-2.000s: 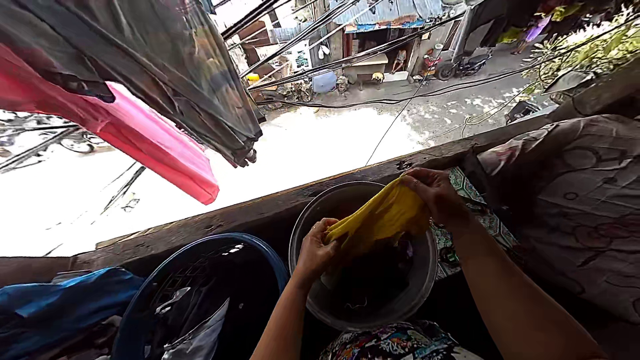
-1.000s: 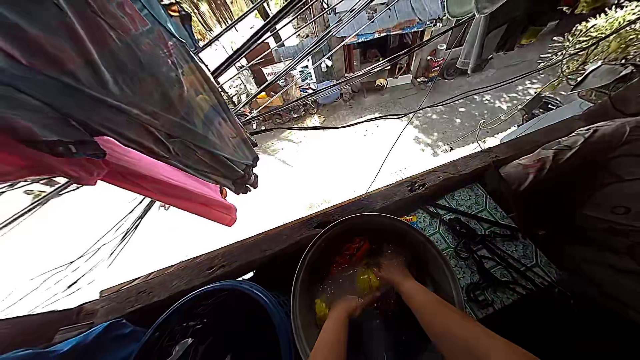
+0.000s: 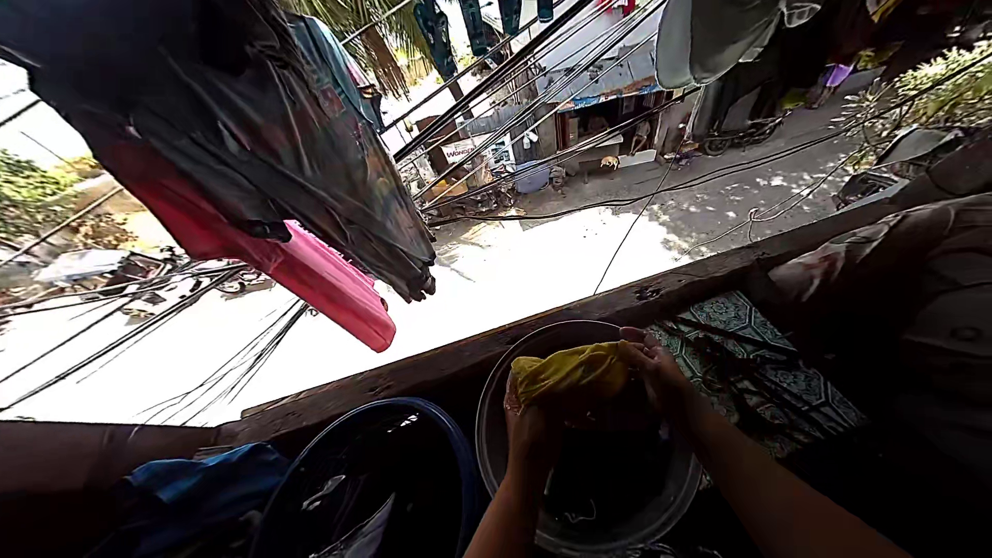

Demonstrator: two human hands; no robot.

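Note:
A wet yellow cloth (image 3: 573, 373) is stretched between my two hands above a round tub (image 3: 686, 496) of dark water. My left hand (image 3: 528, 415) grips the cloth's left end, partly covered by it. At the tub's upper right rim, my right hand (image 3: 655, 364) holds the other end. What lies in the water is too dark to tell. Left of the tub stands a larger blue-rimmed tub (image 3: 457, 434) with dark contents and a pale piece in it.
A wooden ledge (image 3: 465, 356) runs behind the tubs, with the street below. Dark clothes (image 3: 310, 147) and a pink garment (image 3: 333, 291) hang at the left. Blue cloth (image 3: 205, 480) lies at lower left. Green patterned covering (image 3: 728, 318) and draped fabric (image 3: 938, 287) are at the right.
One second ago both hands were down in the tub with the yellow cloth. Now they have risen, with the cloth held up between them.

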